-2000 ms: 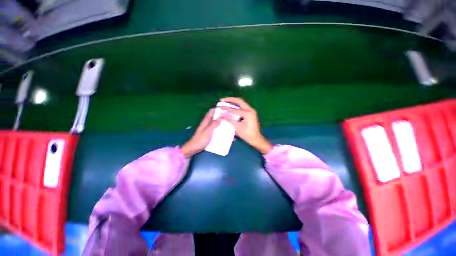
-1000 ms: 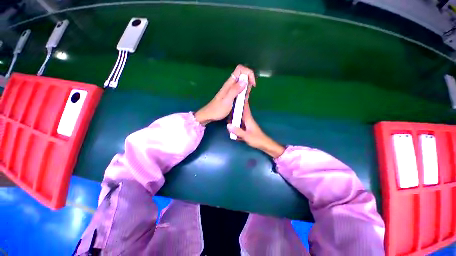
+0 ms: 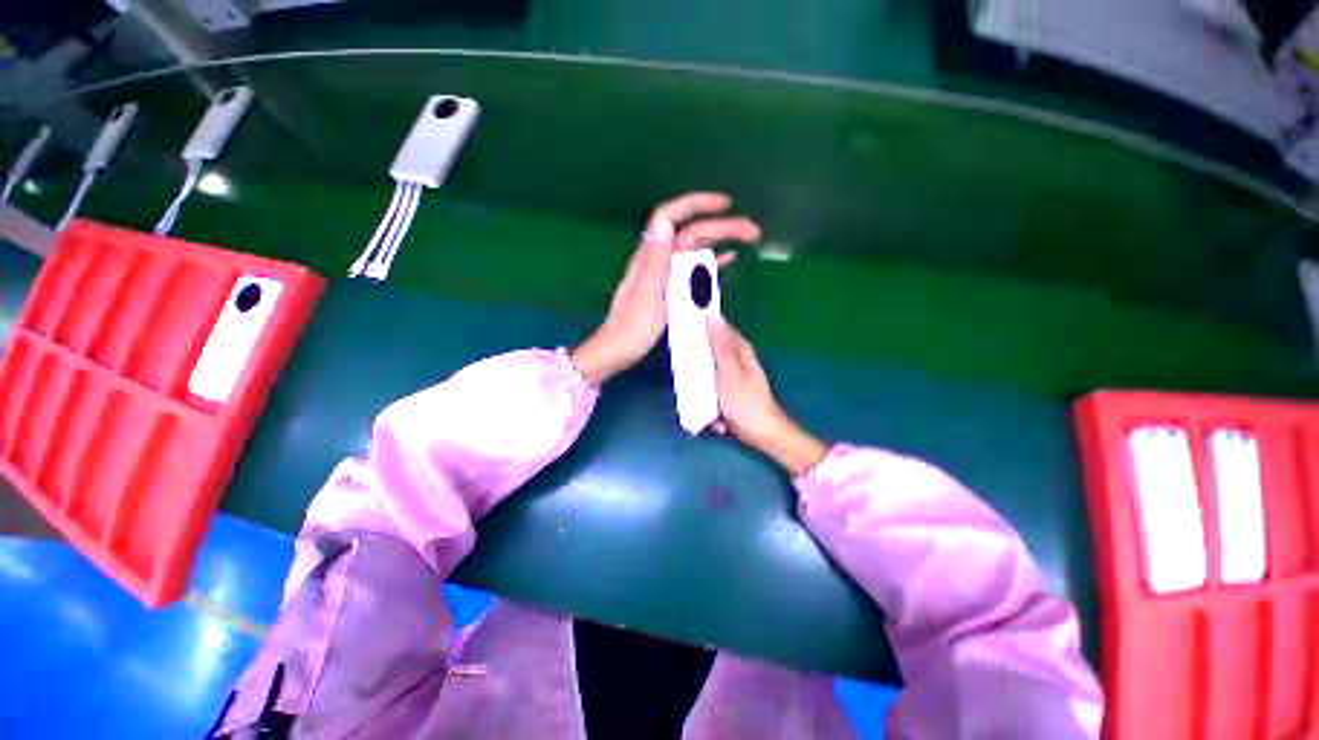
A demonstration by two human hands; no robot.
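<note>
A white power bank (image 3: 693, 362) is held upright in front of me, its black oval window at the top end facing me. My right hand (image 3: 742, 379) grips it along its right side and lower part. My left hand (image 3: 647, 289) is at its upper left, with the thumb near the top edge and the fingers spread behind and above it. Whether the left palm bears any of its weight cannot be told. No cables show on this unit.
A red tray (image 3: 162, 416) at left holds one unit with a black oval. A red tray (image 3: 1102, 549) at right holds two plain-faced units. Several white units (image 3: 434, 142) with trailing cables lie on the green belt at far left.
The power bank has turned from edge-on to show its black oval face. My left fingers have opened away from it. The view has shifted slightly, with the left tray and belt units further right.
</note>
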